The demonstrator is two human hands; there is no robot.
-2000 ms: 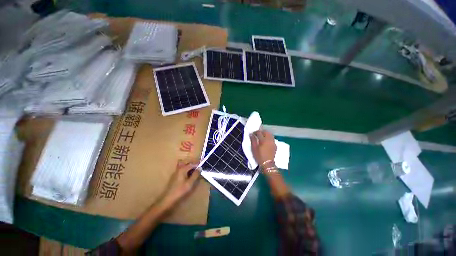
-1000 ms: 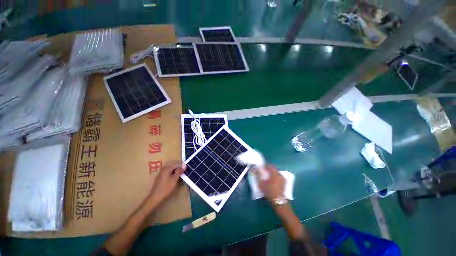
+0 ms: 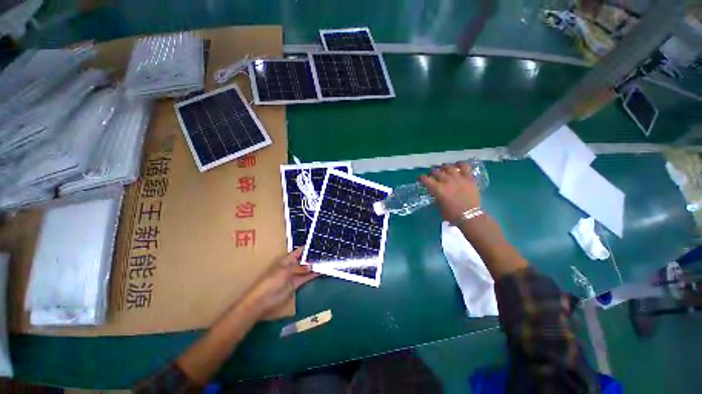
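A solar panel (image 3: 348,225) with a dark gridded face lies tilted over a second panel (image 3: 295,223), whose white coiled cable (image 3: 308,191) shows beside it. My left hand (image 3: 286,283) grips the top panel's lower left corner. My right hand (image 3: 456,191) holds a clear bottle (image 3: 416,197) lying nearly sideways, its white cap end over the panel's right upper edge. A white wiping cloth (image 3: 469,273) lies on the green bench below my right hand, partly behind the forearm.
Bagged packs (image 3: 73,258) are piled on the cardboard (image 3: 208,254) at left. A single panel (image 3: 223,127) and three others (image 3: 350,75) lie beyond. A tan-handled flat tool (image 3: 308,323) lies near the front edge. White sheets (image 3: 593,192) and crumpled white material (image 3: 590,237) lie at right.
My right hand has left the cloth on the bench and taken the bottle, bringing it left to the panel. The top panel has turned more upright under my left hand.
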